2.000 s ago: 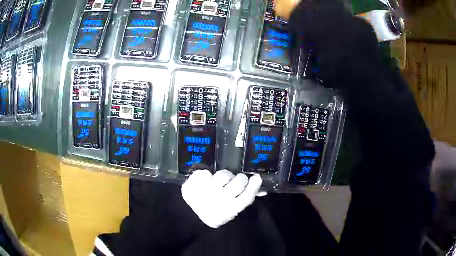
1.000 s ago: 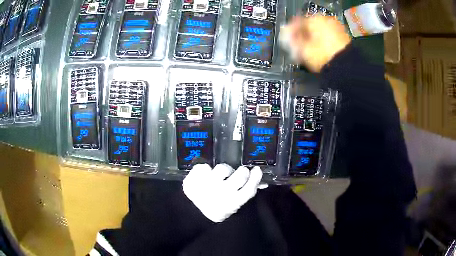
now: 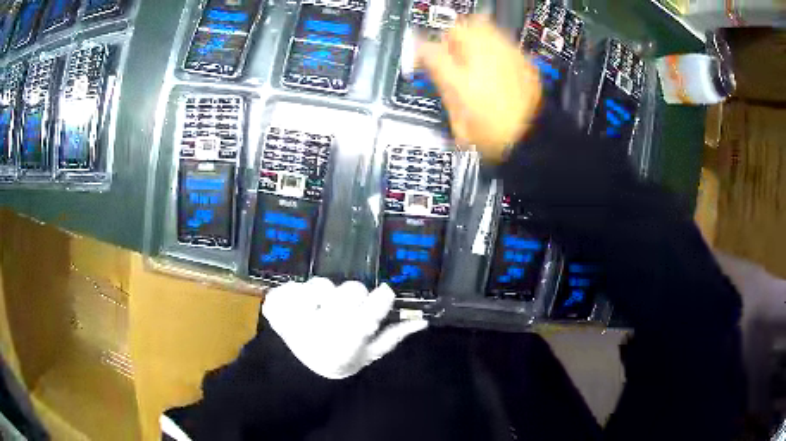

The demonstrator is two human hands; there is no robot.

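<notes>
Keypad mobile phones, such as one in the front row [image 3: 416, 224], lie in two rows in a clear blister tray [image 3: 345, 181]. My left hand [image 3: 336, 326], in a white glove, rests at the tray's front edge with its fingers bunched; whether it grips the edge is unclear. A small pale tab [image 3: 412, 315] shows beside its fingertips. My bare right hand [image 3: 489, 86] is blurred over a back-row phone [image 3: 419, 82]. Something whitish at its fingertips may be a wiping cloth, but blur and glare hide it. My right sleeve covers parts of the phones at the right.
A second clear tray with phones [image 3: 65, 112] lies at the left on the dark green bench [image 3: 138, 129]. A whitish bottle with an orange-marked label [image 3: 689, 79] lies at the right bench end. Cardboard [image 3: 194, 314] is below the front edge at left; cartons [image 3: 750, 172] stand at right.
The view has shifted, so the tray appears farther right. My right hand has moved left from the right part of the back row to its middle phone. My gloved hand sits farther left along the tray's edge.
</notes>
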